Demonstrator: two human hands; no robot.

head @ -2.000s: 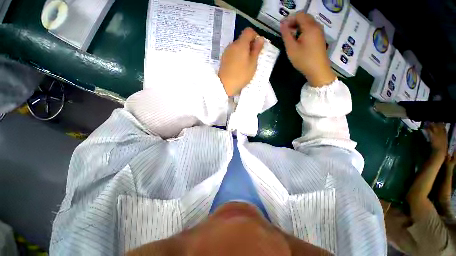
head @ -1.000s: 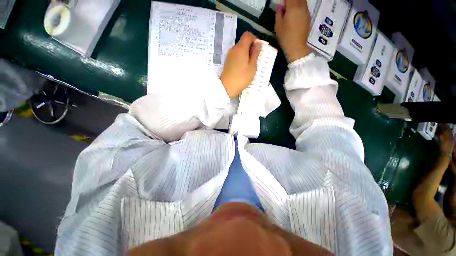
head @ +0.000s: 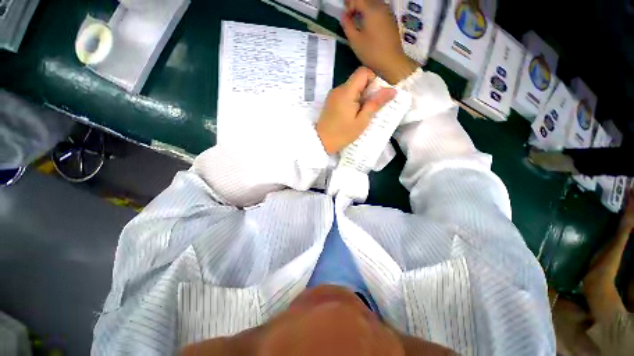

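Note:
My left hand [head: 347,113] holds the white label strip [head: 370,139], with rows of small black print, between thumb and fingers. Its lower end is bunched near my waist. My right hand [head: 372,31] reaches to the far edge of the bench beside the white product boxes [head: 455,35]. Its fingers are bent with the tips close together near the top edge; I cannot tell if a label is at them. The right cuff lies close to the strip's top end. The printed paper form [head: 274,69] lies flat left of my left hand.
A pale tape ring [head: 94,43] rests on a white box [head: 142,42] at left on the green bench [head: 191,76]. More cartons [head: 539,76] line the far side to the right. Another person's arm [head: 605,268] is at the right edge. A wheeled base [head: 80,154] stands below left.
My right hand has moved left along the far side. My left hand and the strip have shifted slightly right and nearer my body. The boxes shifted in view.

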